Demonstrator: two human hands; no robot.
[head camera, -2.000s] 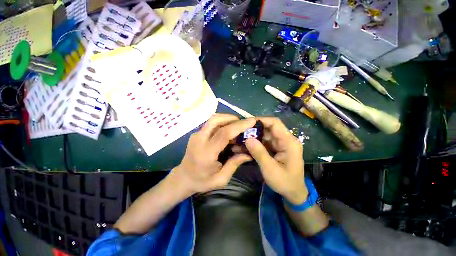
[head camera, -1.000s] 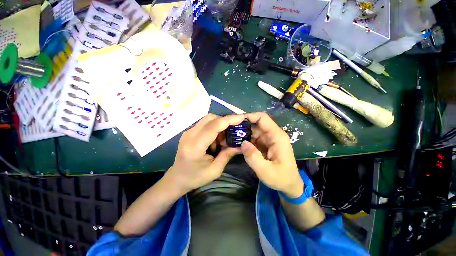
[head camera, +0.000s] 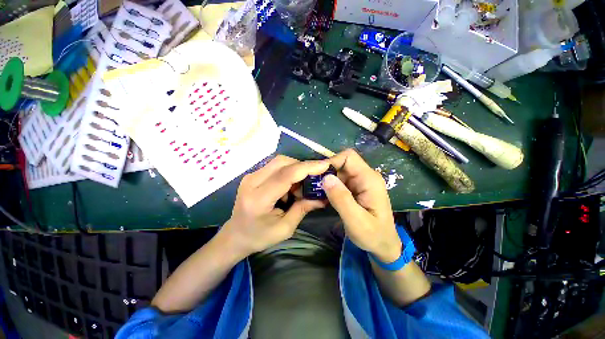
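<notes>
A small black watch unit (head camera: 313, 188) is held between both hands at the front edge of the bench, its dark face up with a small lit mark. My left hand (head camera: 265, 205) grips its left side with fingertips and thumb. My right hand (head camera: 363, 205) holds its right side, and the right thumb lies over part of the face. The fingers hide the unit's edges. A white sheet with rows of small red marks (head camera: 199, 165) lies behind my left hand. A thin white stick (head camera: 305, 141) lies just behind the fingers.
A mottled brown handle (head camera: 434, 159), a cream bulbous tool (head camera: 477, 140) and pens lie at right. A clear round cup (head camera: 411, 63) and white box (head camera: 474, 40) stand behind. Die-cut sheets (head camera: 103, 136) and a green-flanged spool (head camera: 41, 91) lie left. A black compartment tray (head camera: 86, 278) is lower left.
The view has shifted slightly since the first frame. The unit's face showed a bright white pattern, then a small reddish mark; now it is darker. The right thumb has moved up onto the face.
</notes>
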